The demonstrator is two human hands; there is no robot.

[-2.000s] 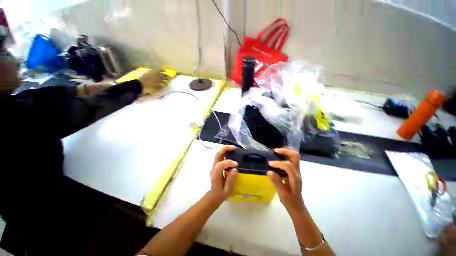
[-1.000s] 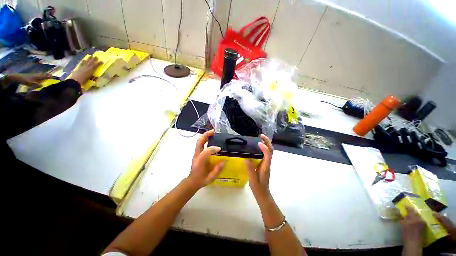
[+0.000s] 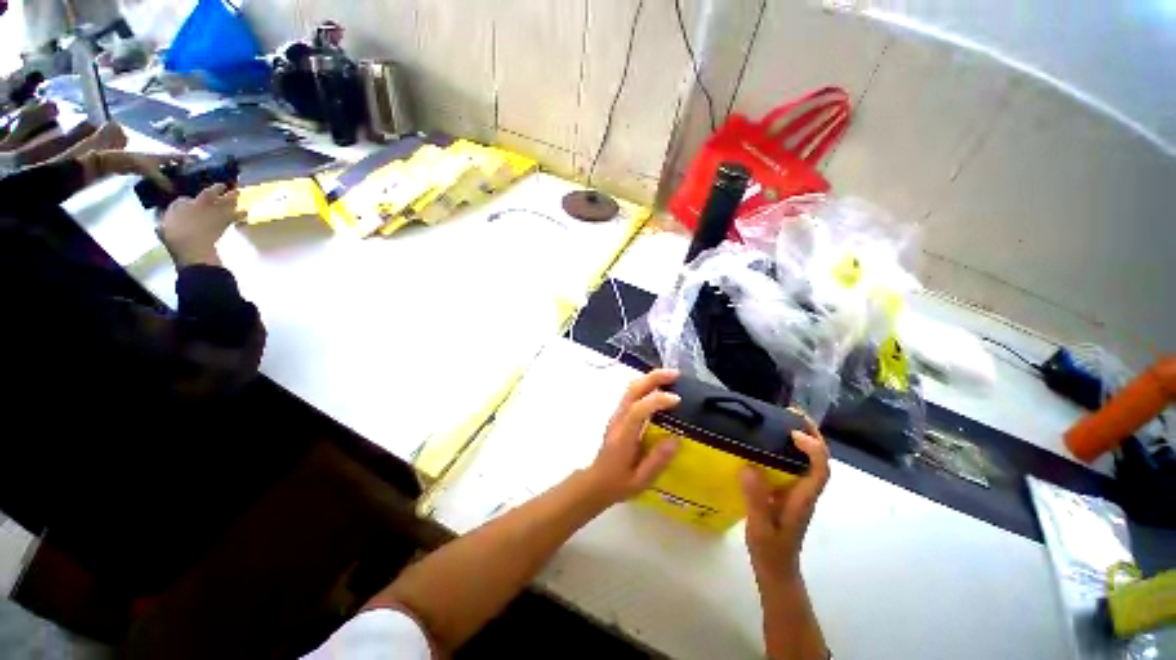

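A yellow retail carton point(image 3: 703, 480) with a black top stands upright on the white table in front of me. A small black looped handle point(image 3: 733, 410) shows on its closed black top. My left hand point(image 3: 635, 438) holds the carton's left end, with fingers on the top edge and the thumb on the yellow front. My right hand point(image 3: 787, 490) holds its right end in the same way. The carton's back and underside are hidden.
Behind the carton lie a clear poly bag point(image 3: 825, 277) with black pieces, a black cylinder point(image 3: 717, 213) and a red tote bag point(image 3: 774, 152). An orange bottle point(image 3: 1125, 410) lies right. Flat yellow cartons point(image 3: 419, 187) lie left. A left neighbour's hands point(image 3: 194, 219) hold a black item.
The view has swung left, so the carton sits further right and tilted in the picture. Both my hands stay on it. The left neighbour now holds a black item, away from the flat cartons.
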